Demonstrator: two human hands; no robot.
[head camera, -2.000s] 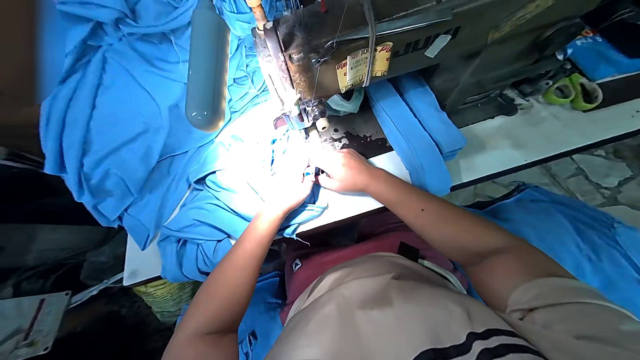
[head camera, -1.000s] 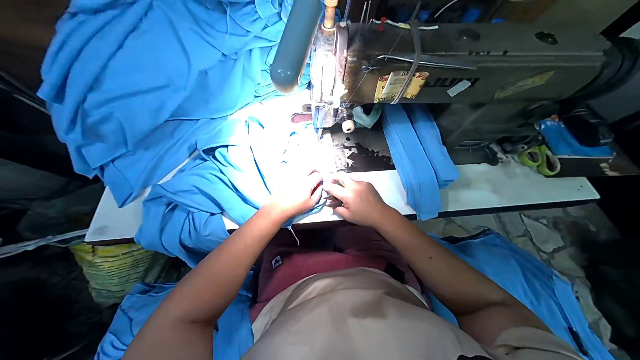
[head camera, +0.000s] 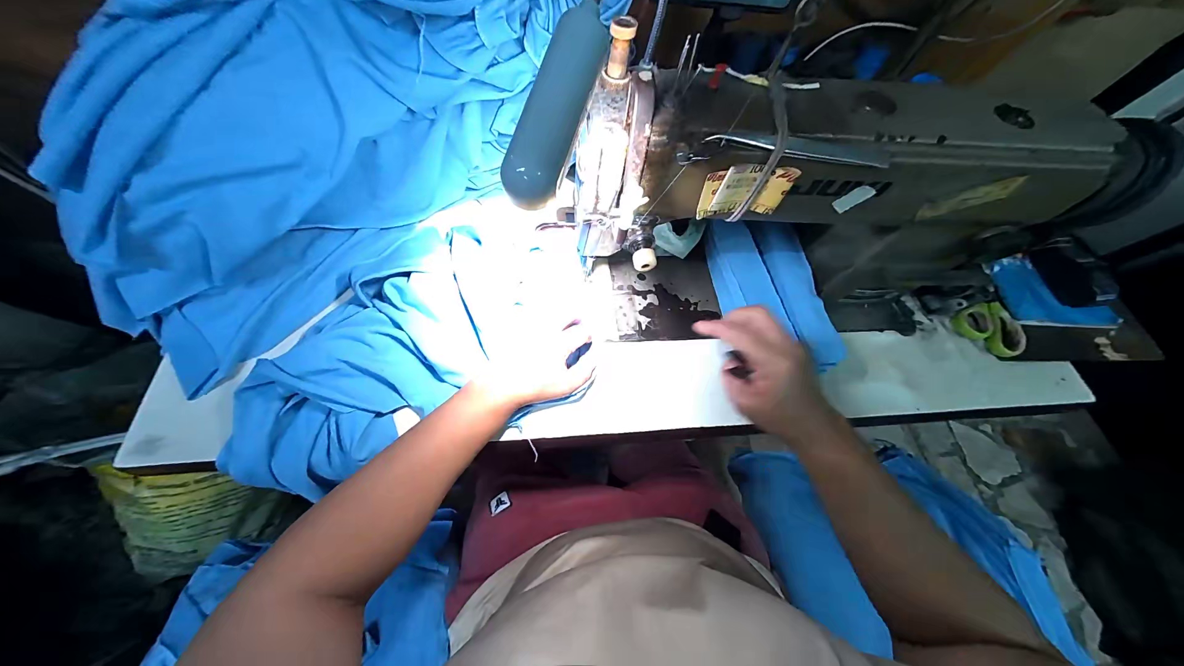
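My left hand (head camera: 546, 365) rests on blue fabric (head camera: 379, 342) at the near edge of the white sewing table (head camera: 666, 388); glare washes out its fingers, and a small dark blue spot shows by them. To its right, my right hand (head camera: 768, 370) is over the table with a small dark object in its curled fingers, one finger pointing left. The industrial sewing machine (head camera: 888, 148) stands behind both hands, its needle area (head camera: 592, 259) brightly lit above the fabric. Folded blue fabric strips (head camera: 768, 277) hang under the machine's arm, just behind my right hand.
A large heap of blue fabric (head camera: 250, 157) covers the left side. A grey rounded lamp or cover (head camera: 555, 102) hangs by the machine head. Tweezers (head camera: 795, 148) lie against the machine's arm. Green-handled scissors (head camera: 990, 328) lie at right. A yellow woven sack (head camera: 176, 518) stands below left.
My right hand has moved right, away from my left hand; the two were together at the fabric in both earlier frames. The view has shifted.
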